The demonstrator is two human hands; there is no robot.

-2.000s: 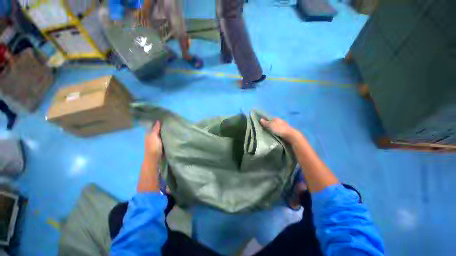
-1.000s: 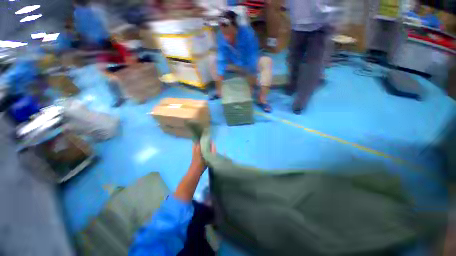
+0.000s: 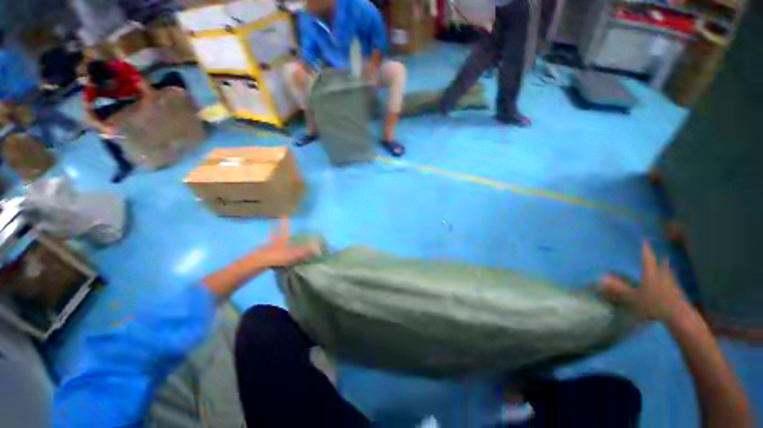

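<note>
A limp green woven bag [image 3: 452, 313] stretches sideways in front of me, above my knees. My left hand [image 3: 284, 249] is shut on its upper left corner, thumb pointing up. My right hand [image 3: 648, 291] is at the bag's right end, blurred. Its fingers are spread and some touch the bag's edge; whether they grip it I cannot tell. More green woven bag material [image 3: 197, 380] lies on the floor beside my left leg, partly behind my sleeve.
A brown carton [image 3: 247, 184] stands on the blue floor ahead left. Beyond it a seated person in blue has a green parcel [image 3: 343, 117] between the knees. Another person stands behind. A tall green stack [image 3: 719, 184] is at the right. A grey-edged case [image 3: 50, 288] is at the left.
The bag was bunched between both hands, then swung right in a blur, and is now stretched wide. My right hand, out of sight one second ago, shows again at its right end.
</note>
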